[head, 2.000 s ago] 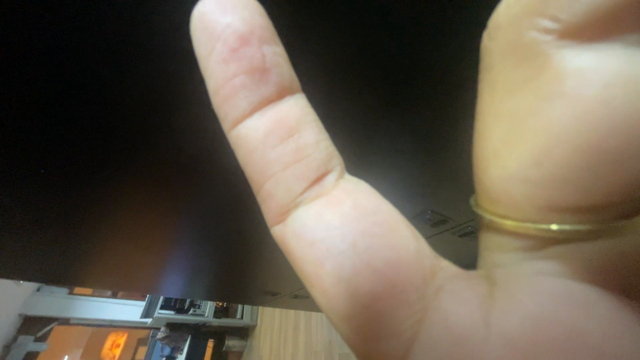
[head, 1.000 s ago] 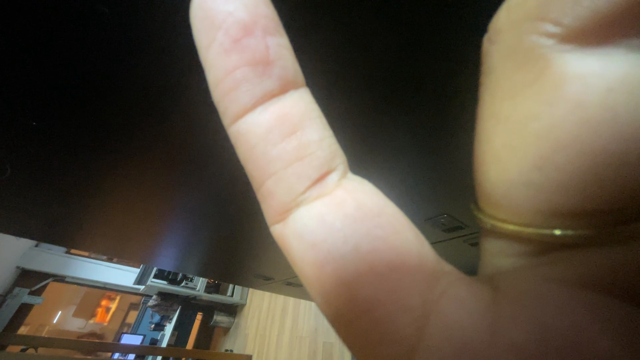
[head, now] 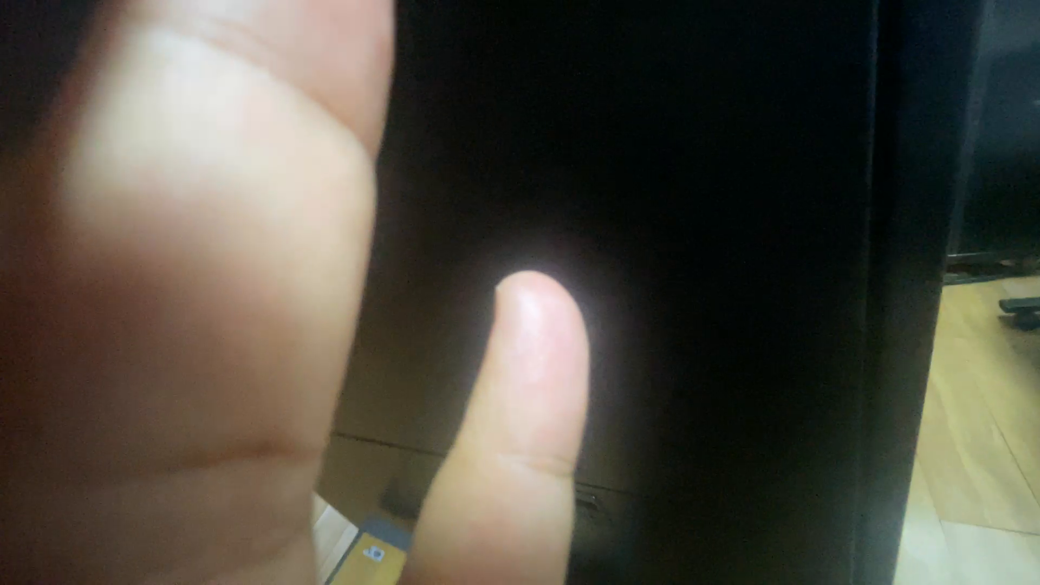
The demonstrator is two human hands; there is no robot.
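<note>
Very near the camera, what looks like my right hand (head: 244,325) fills the left side of the view, blurred. Its thumb (head: 540,374) points up near the middle, apart from the rest of the hand. No object shows between the thumb and the palm side. Most fingertips lie beyond the frame. Behind the hand stands a large, dark, smooth panel (head: 731,244); whether the hand touches it cannot be told. My left hand is not in view.
Wood-look flooring (head: 975,422) shows at the right, past the panel's vertical edge. A dark object (head: 1020,309) rests on it at the frame's edge. At the lower left is a yellow item (head: 370,561) with a small marking.
A different part of a hand now faces the camera, with a thumb near the middle. The finger ring seen earlier is out of view. The view has swung strongly.
</note>
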